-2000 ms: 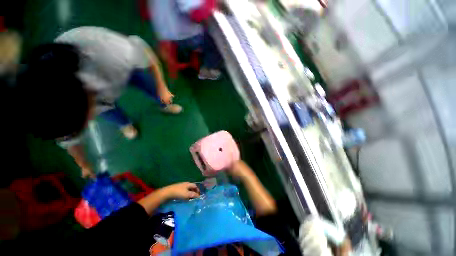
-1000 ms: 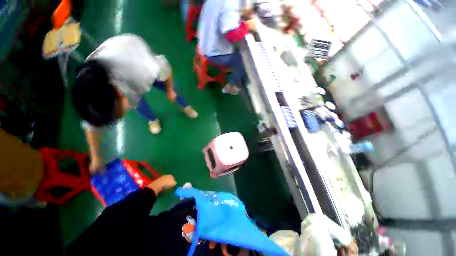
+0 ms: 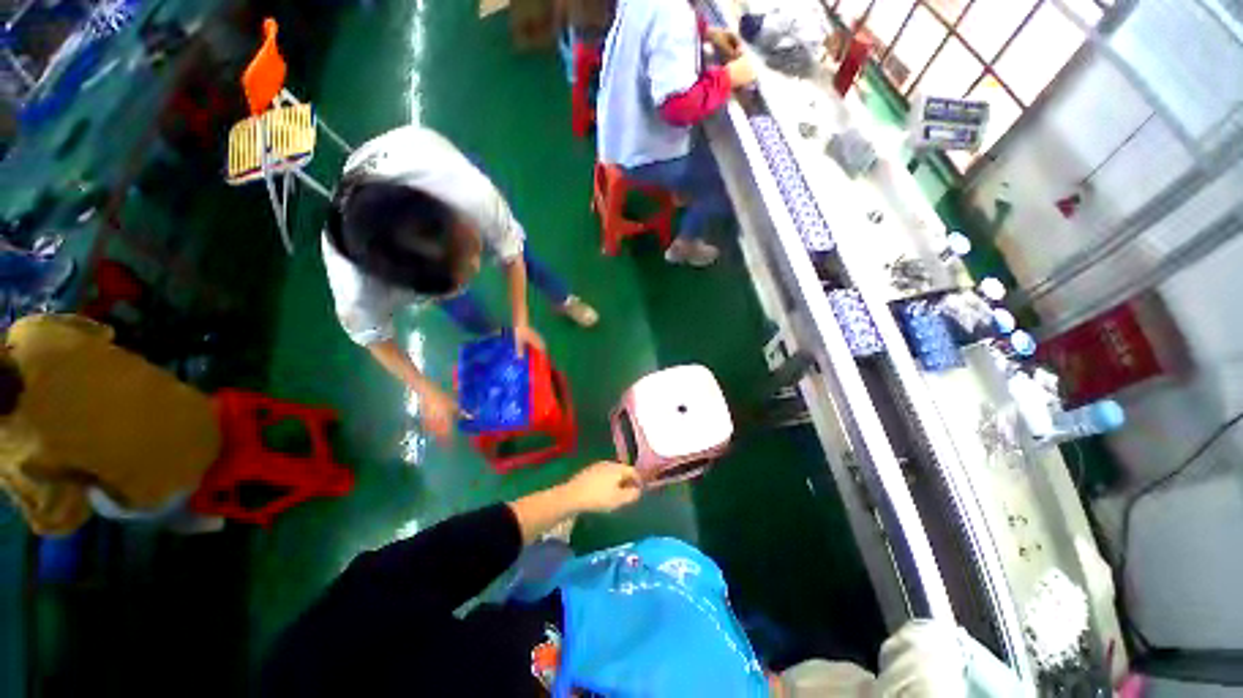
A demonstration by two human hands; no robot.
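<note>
My left hand [image 3: 603, 487], bare with a black sleeve, reaches in from the lower left. Its fingertips overlap the lower edge of the pink stool [image 3: 682, 412]; I cannot tell whether they grip it. The stool stands upright on the green floor, with its pale square seat and small centre hole showing. The bright blue apron [image 3: 661, 620] lies over my lap at the bottom. My right hand is not in view.
A person [image 3: 423, 232] bends over a red stool with a blue cover [image 3: 494, 386]. Another person [image 3: 654, 82] is at the line. A yellow-clad person [image 3: 109, 416] is at left. Line rails [image 3: 872, 457] run along the right, with boards [image 3: 856, 322]. A pale sleeve [image 3: 920, 661] shows at lower right.
The view has shifted and sharpened. My left hand has moved from the apron's edge to the pink stool. My right hand has left view. The blue-covered stool is now upright beside the bending person.
</note>
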